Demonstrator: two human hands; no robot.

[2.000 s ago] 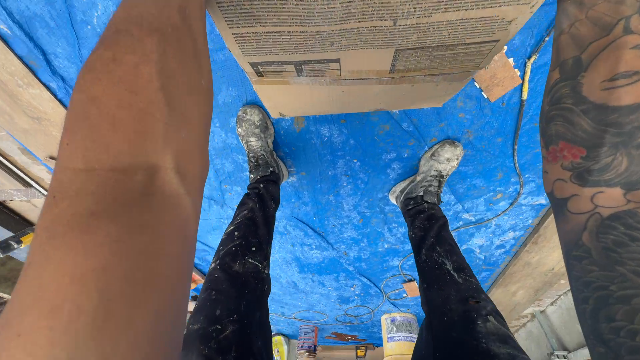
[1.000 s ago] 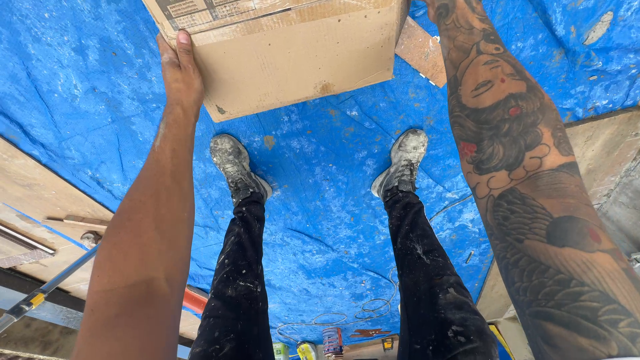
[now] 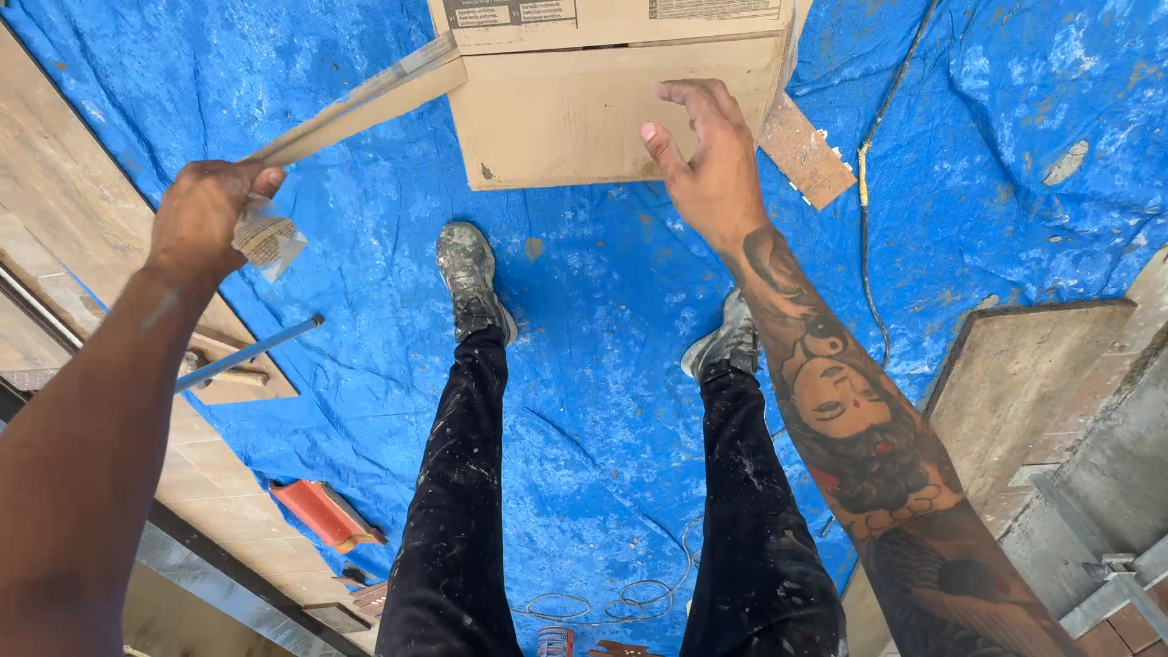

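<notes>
A cardboard box [image 3: 566, 114] with printing on its upper part stands at the top centre, beyond my shoes. My left hand [image 3: 205, 214] grips the end of a long strip of cardboard and clear tape [image 3: 365, 105], pulled out to the left from the box's upper left corner. A crumpled piece of clear tape [image 3: 269, 237] with torn cardboard on it hangs below that hand. Over the right part of the box's near face is my right hand [image 3: 707, 155], fingers curled and apart, holding nothing. Whether its fingertips touch the cardboard I cannot tell.
A blue tarp [image 3: 593, 301] lies under my feet. Right of the box are a broken tile piece [image 3: 808, 155] and a cable [image 3: 865, 173]. A blue-handled tool [image 3: 255, 351] and a red roof tile [image 3: 327, 516] lie at left. A stone-look slab [image 3: 1027, 383] lies at right.
My left hand, earlier on the box's left side, is now out to the left with a strip peeled from the box. My right hand has come in over the near face.
</notes>
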